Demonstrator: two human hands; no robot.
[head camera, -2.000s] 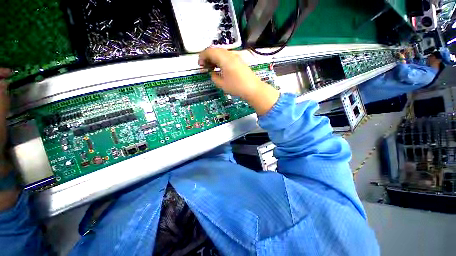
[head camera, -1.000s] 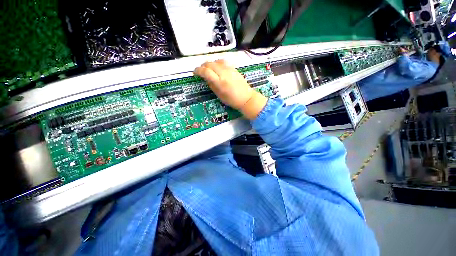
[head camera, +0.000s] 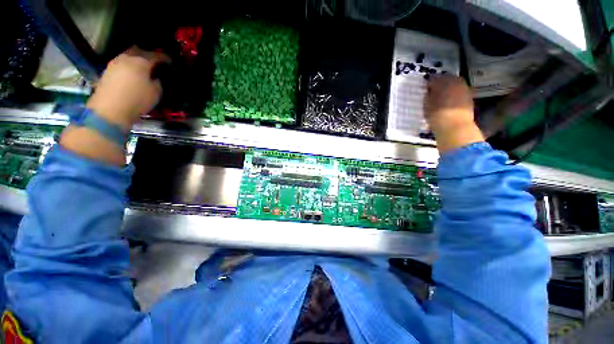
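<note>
My left hand (head camera: 128, 84), with a blue wrist band, is over the dark bin of red pieces (head camera: 190, 41) at the upper left; its fingertips are blurred and hidden. My right hand (head camera: 450, 101) is over the white tray (head camera: 408, 101), which has small black components (head camera: 421, 67) in it; the fingers are blurred and what they hold cannot be told. Two joined green circuit boards (head camera: 286, 191) lie between the rails below the bins, with a red component (head camera: 420, 174) at the upper right, near my right sleeve.
A bin heaped with green pieces (head camera: 256, 70) and a black bin of silver pieces (head camera: 342, 101) stand between my hands. The pale near rail (head camera: 303, 234) runs across in front of me. Other boards lie at the far left (head camera: 23, 153) and far right. A grey frame is at upper right.
The view has turned left, so the red-pieces bin shows. My right hand has moved off the board to the white tray. My left hand has come into view over the red pieces.
</note>
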